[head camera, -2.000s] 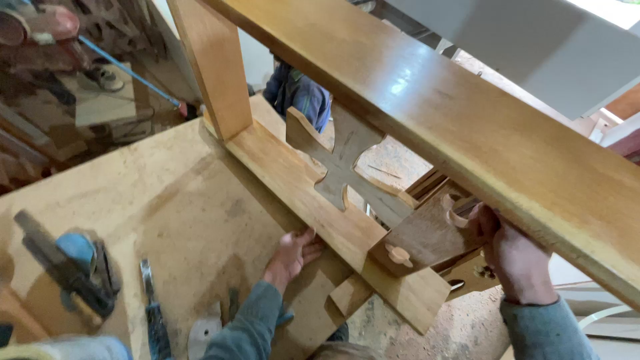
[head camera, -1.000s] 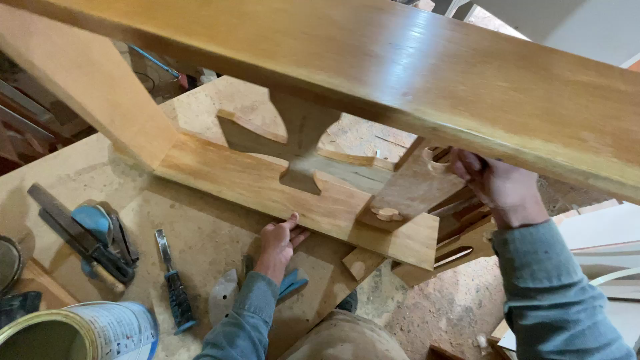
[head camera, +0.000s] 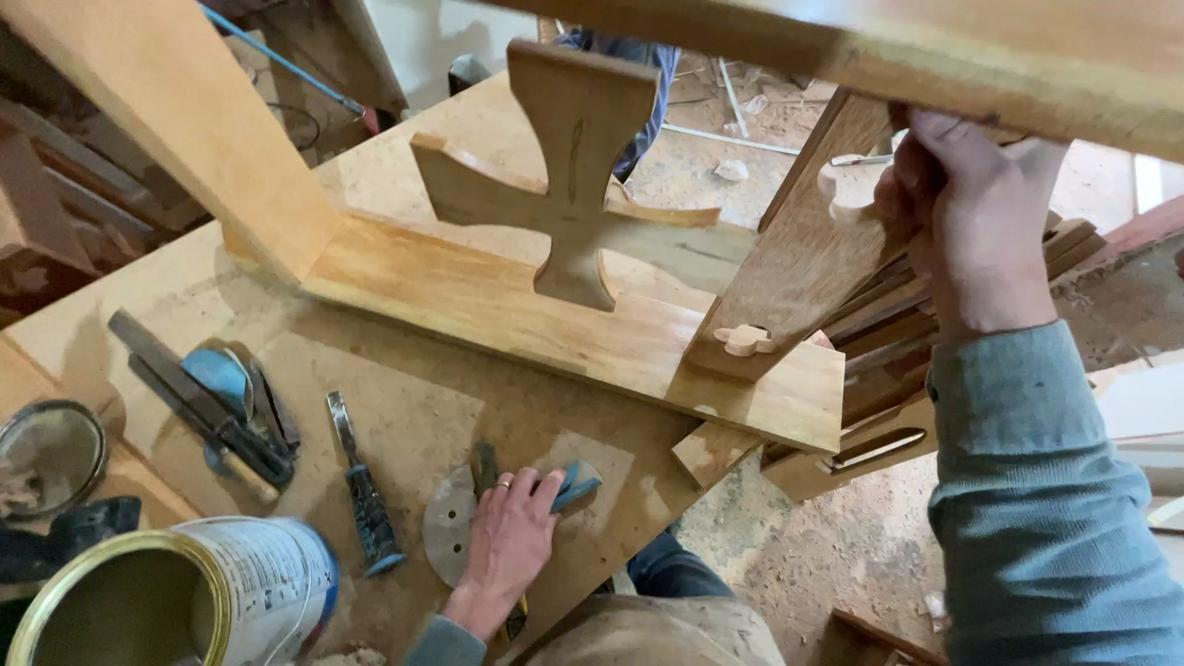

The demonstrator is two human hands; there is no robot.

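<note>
A varnished wooden frame stands on the workbench, with a wooden cross inside it. Near the frame's right end is an upright wooden board with small clover-shaped pieces at its edges. My right hand grips at the upper part of this board, just under the top plank; its fingertips are partly hidden. My left hand rests low on the bench, over a perforated sanding disc and beside a blue folded piece. Whether its fingers hold anything cannot be told. A chisel lies left of it.
An open metal can stands at lower left. Near it lie a hand plane and a round lid. Stacked wooden pieces are below my right hand. Part of another person's clothing shows behind the bench.
My left hand has left the frame's lower plank and moved down to the sanding disc on the bench. My right hand remains at the upright board beneath the top plank.
</note>
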